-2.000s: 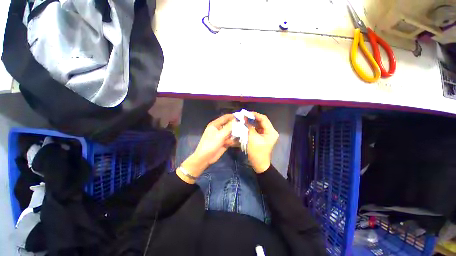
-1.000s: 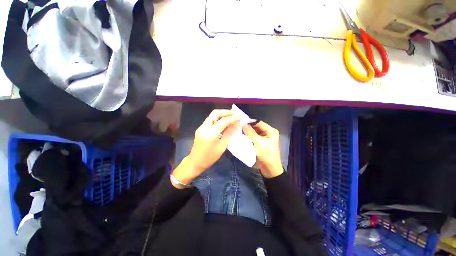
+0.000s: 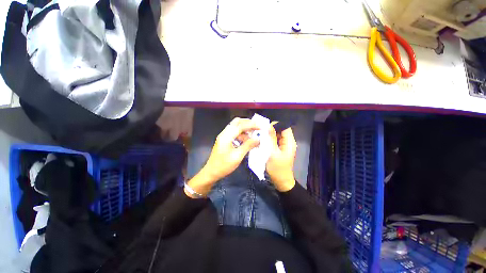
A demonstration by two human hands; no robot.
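A small white piece, thin like fabric or paper, is held over my lap just below the table edge. My left hand grips its upper left side, with a small dark spot showing at the fingertips; I cannot tell what that spot is. My right hand holds the piece's right side, its thumb and fingers partly behind the piece. A small dark thing shows near the right fingertips, too unclear to name.
The white table spans the top. Black garment fabric with grey interfaced areas hangs over its edge at left. Yellow-and-red-handled scissors lie at right, beside the cream machine. Blue baskets with dark cloth stand below on both sides.
The white piece, crumpled between the fingers two seconds ago, is now spread out and hangs lower. The right fingers have shifted and opened somewhat. The view has shifted slightly.
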